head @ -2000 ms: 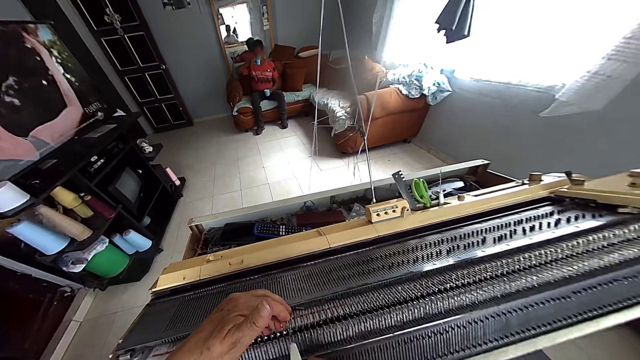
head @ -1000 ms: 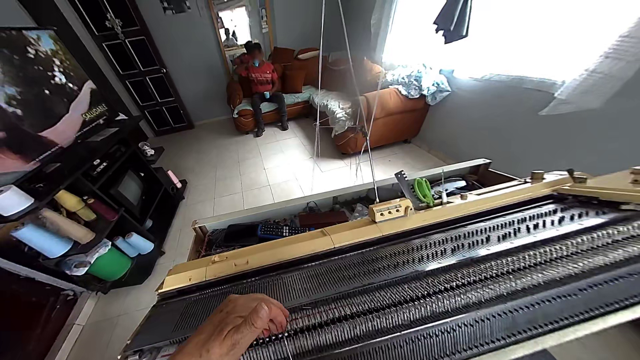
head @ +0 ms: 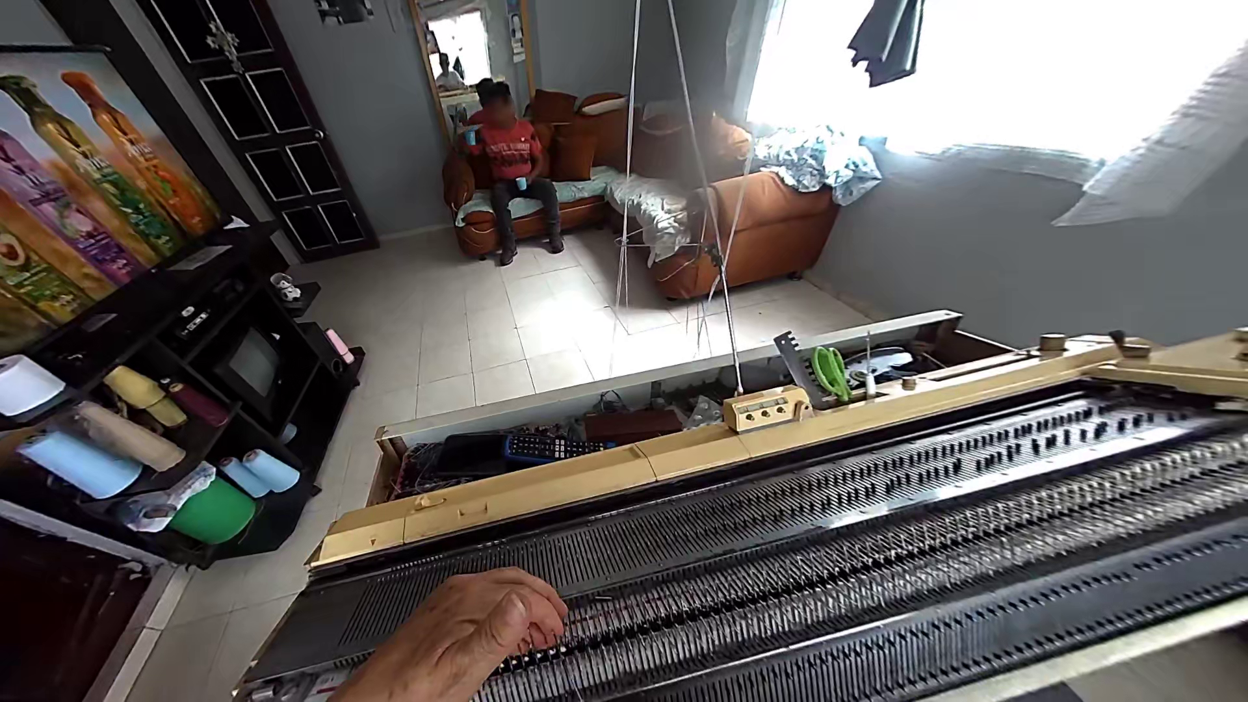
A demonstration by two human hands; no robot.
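My left hand (head: 478,634) reaches in from the bottom, its fingers curled down at the needles of a flatbed knitting machine (head: 741,546). Whether something thin sits between its fingertips cannot be told. The two needle beds run diagonally from lower left to upper right, with fine yarn or stitches along the gap beside the fingers. On the cream rear rail sits a small row counter (head: 767,409) with dials. Thin yarn strands hang from above behind it, near a metal rod. My right hand does not show.
Behind the machine a long tray (head: 673,385) holds remote controls, green-handled scissors (head: 831,372) and a black comb. Yarn cones (head: 83,463) stand on a black shelf unit at left. A seated person (head: 512,161) holds a cup on the brown sofa (head: 760,229). The machine's carriage (head: 1185,370) is at far right.
A pale pointed thing beside my left hand two seconds ago no longer shows. The hand stays at nearly the same place on the needle bed. The television picture has changed.
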